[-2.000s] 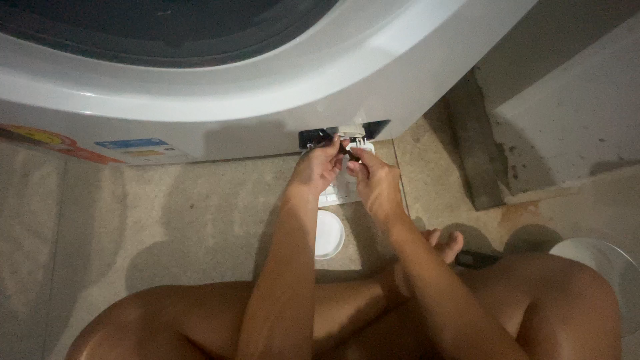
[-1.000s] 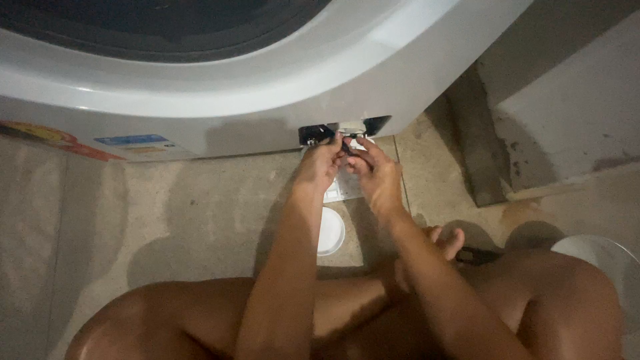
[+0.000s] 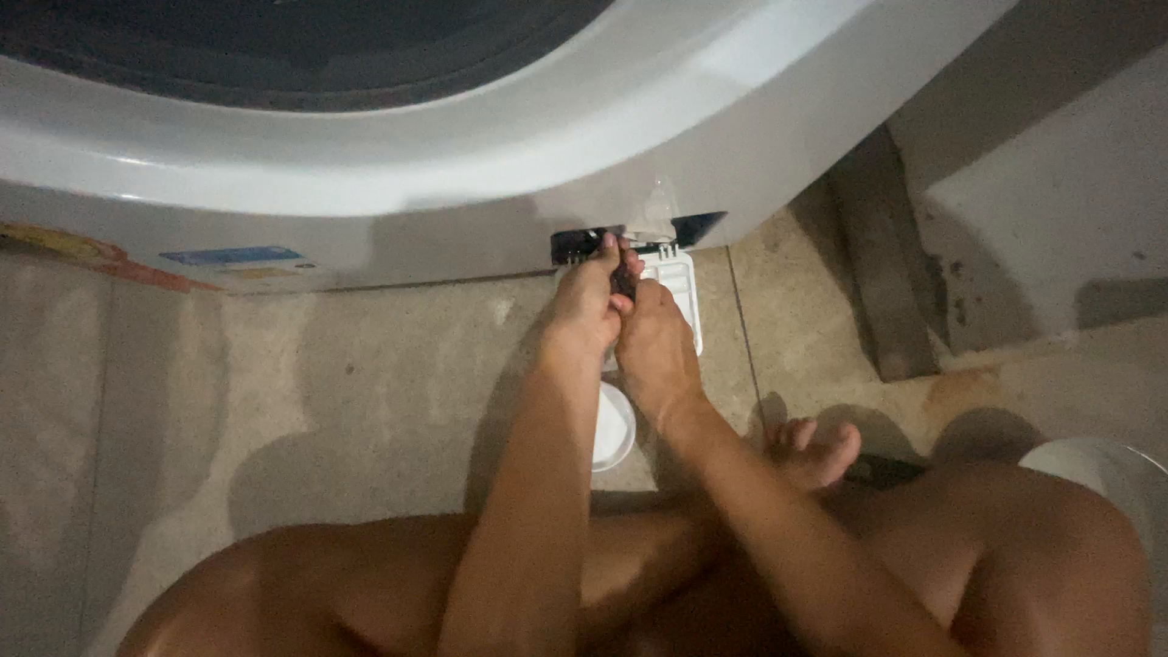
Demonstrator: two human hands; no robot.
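My left hand [image 3: 589, 297] and my right hand [image 3: 657, 333] meet at a small dark hose or cord [image 3: 628, 276], just below the opening [image 3: 577, 246] in the lower front of a white front-loading washing machine [image 3: 456, 228]. The fingers of both hands are closed around the dark piece; its exact shape is partly hidden by them. A pale part [image 3: 650, 228] shows inside the opening. The open white plastic access flap [image 3: 684, 292] lies below the opening, partly behind my right hand. A round white lid or shallow dish [image 3: 614, 427] sits on the floor beside my left forearm.
Beige floor tiles [image 3: 392, 392] spread below the machine. A raised ledge [image 3: 881, 265] runs along the right side. My bare foot [image 3: 817, 452] is near my right forearm, with a dark object [image 3: 883, 471] beside it. A whitish round container [image 3: 1095, 465] stands at the far right.
My right hand has shifted down and turned, with its back now toward the camera. More of the dark piece shows between my hands. My left hand stays by the opening.
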